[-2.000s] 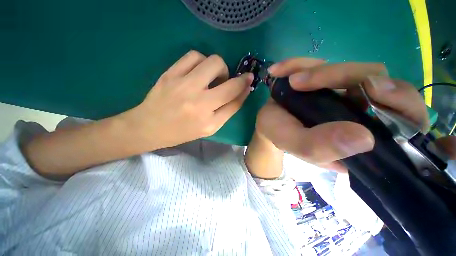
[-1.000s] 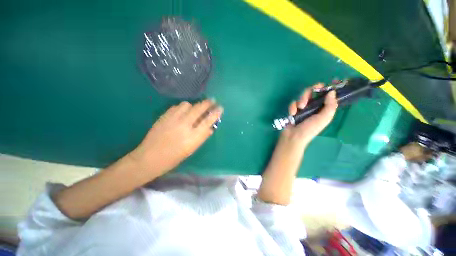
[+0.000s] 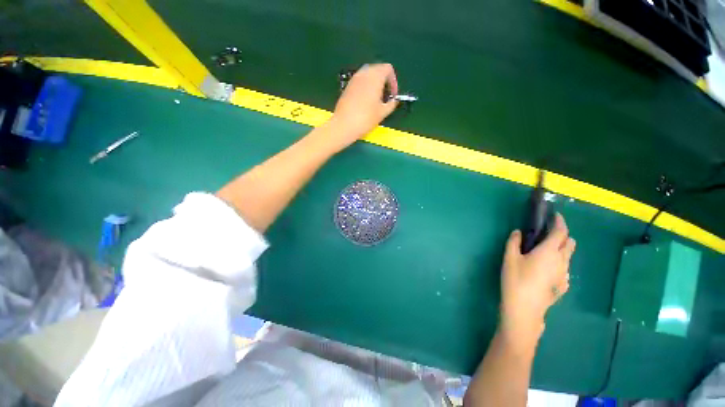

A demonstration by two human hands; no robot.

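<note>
My left hand [image 3: 366,99] reaches across the yellow strip over the darker green strip. A small black-and-silver assembly [image 3: 405,98] is at its fingertips, blurred, and looks pinched there. Another small dark assembly [image 3: 346,78] lies on the strip just left of this hand, partly beside the wrist side. My right hand [image 3: 537,270] is closed around the black electric screwdriver [image 3: 540,219] over the near green bench. The screwdriver points away from me; its tip is blurred. The round screw tray [image 3: 366,212] sits between my arms, full of shiny specks.
Yellow tape [image 3: 445,151] crosses between bench and strip. More small assemblies lie on the strip, at left [image 3: 229,56] and right [image 3: 664,186]. A flat green box [image 3: 652,286] with cable is at right. A black compartment tray [image 3: 660,28] is far right. A pen-like tool [image 3: 114,147] lies left.
The view now takes in more of the bench. My left hand has moved from the near bench out over the darker strip. My right hand still holds the screwdriver, now pointing away from me.
</note>
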